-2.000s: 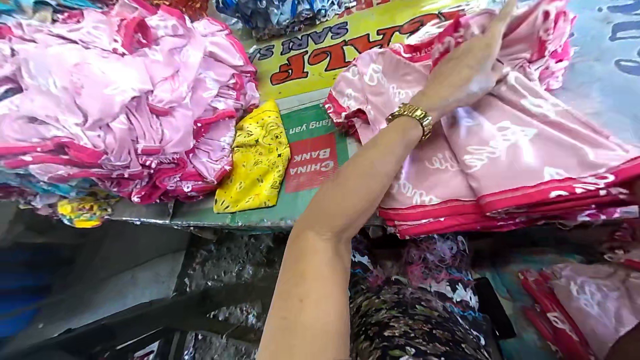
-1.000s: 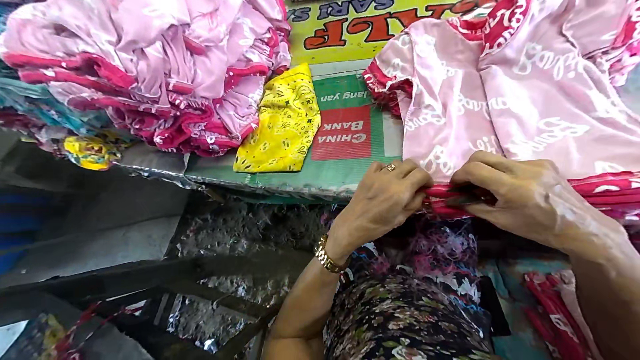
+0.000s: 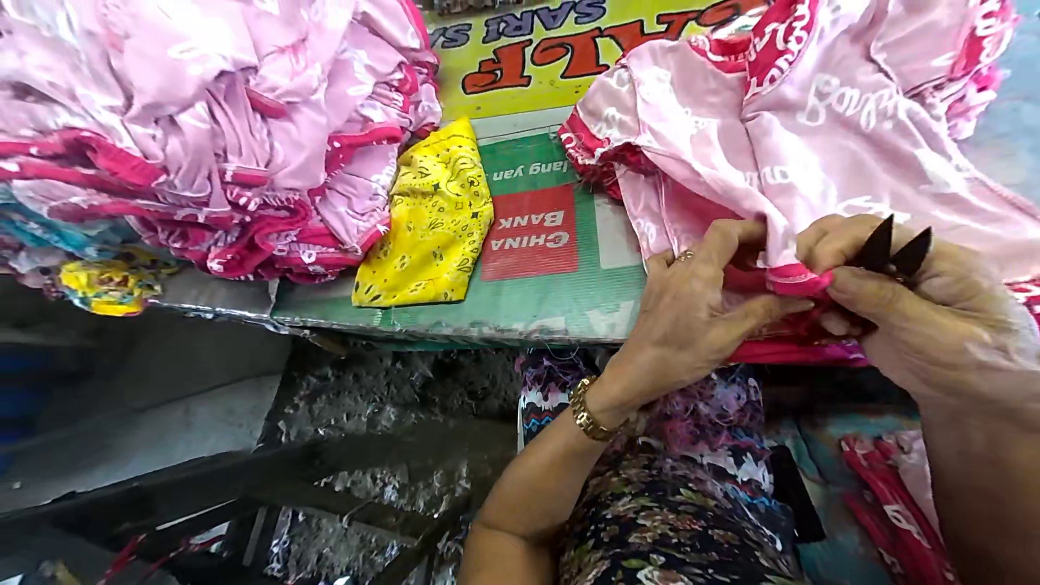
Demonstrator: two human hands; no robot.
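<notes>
A pink garment with white lettering and darker pink trim (image 3: 845, 162) lies on the table, its lower hem lifted at the near edge. My left hand (image 3: 699, 309), with a ring and a gold-coloured bracelet, pinches the hem from the left. The thumb and finger of my right hand (image 3: 910, 301) grip the trim beside it. A small dark pointed tool, which looks like thread snips (image 3: 894, 250), is also in my right hand, its two tips apart and pointing up. More pink fabric lies beneath; how many layers cannot be told.
A heap of pink garments (image 3: 268, 106) fills the table's left side. Beside it lies a yellow paisley-print cloth (image 3: 435, 219). Printed sheeting covers the tabletop (image 3: 528, 313), whose front edge crosses the view. Below are dark bars (image 3: 325, 471) and, at lower right, more pink pieces (image 3: 898, 496).
Two seconds ago an arm reached across the garment toward its far end. Both hands then came to the near hem, which is now lifted and turned up between them. The snips now show plainly.
</notes>
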